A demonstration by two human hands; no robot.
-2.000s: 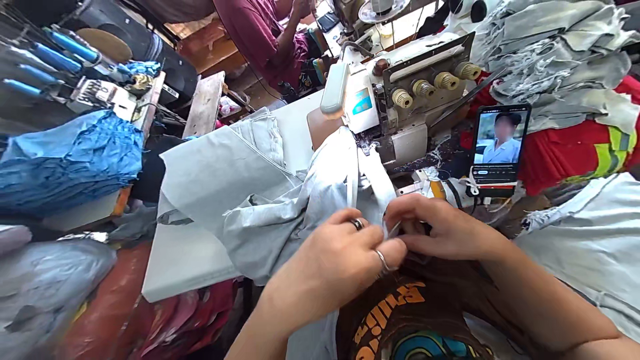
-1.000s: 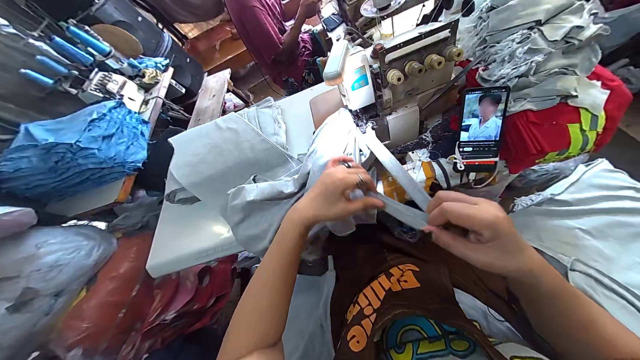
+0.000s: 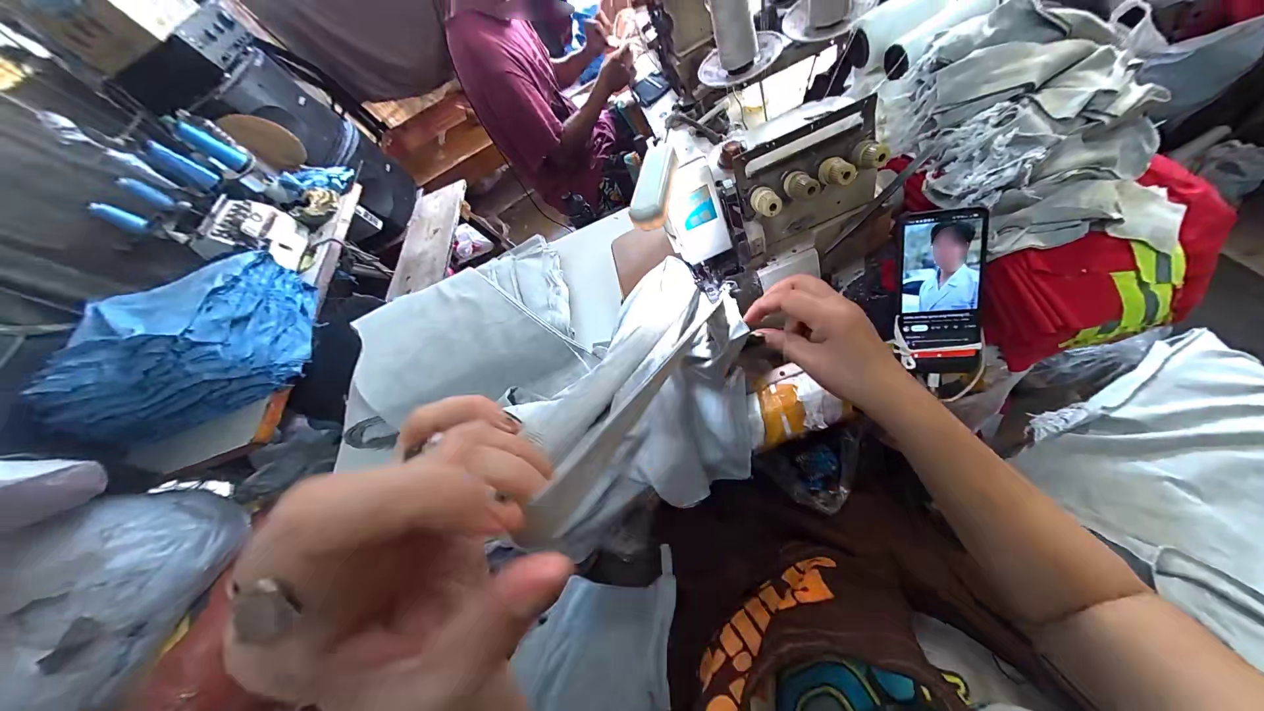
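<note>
Pale grey fabric (image 3: 632, 395) runs from beneath the head of an overlock sewing machine (image 3: 790, 188) down over the front edge of the white table. My right hand (image 3: 820, 336) pinches the fabric's edge just right of the machine's needle area. Low on the left and close to the camera, my left hand (image 3: 395, 563) is blurred, fingers curled and spread from the thumb, with rings on it. Its fingertips overlap the fabric in the view; whether they touch it is unclear. A flat grey fabric panel (image 3: 464, 336) lies on the table left of the machine.
A phone (image 3: 941, 286) showing a video stands right of the machine. Grey cut pieces (image 3: 1047, 128) are heaped on a red bundle (image 3: 1066, 296). Blue fabric (image 3: 188, 346) is stacked at left, near another machine with blue thread cones (image 3: 183, 163). A person in maroon (image 3: 513, 89) sits beyond the table.
Both hands held a pale strip together in front of the machine; now they are apart. My right hand has moved up to the fabric by the machine, and my left hand has come down toward the camera.
</note>
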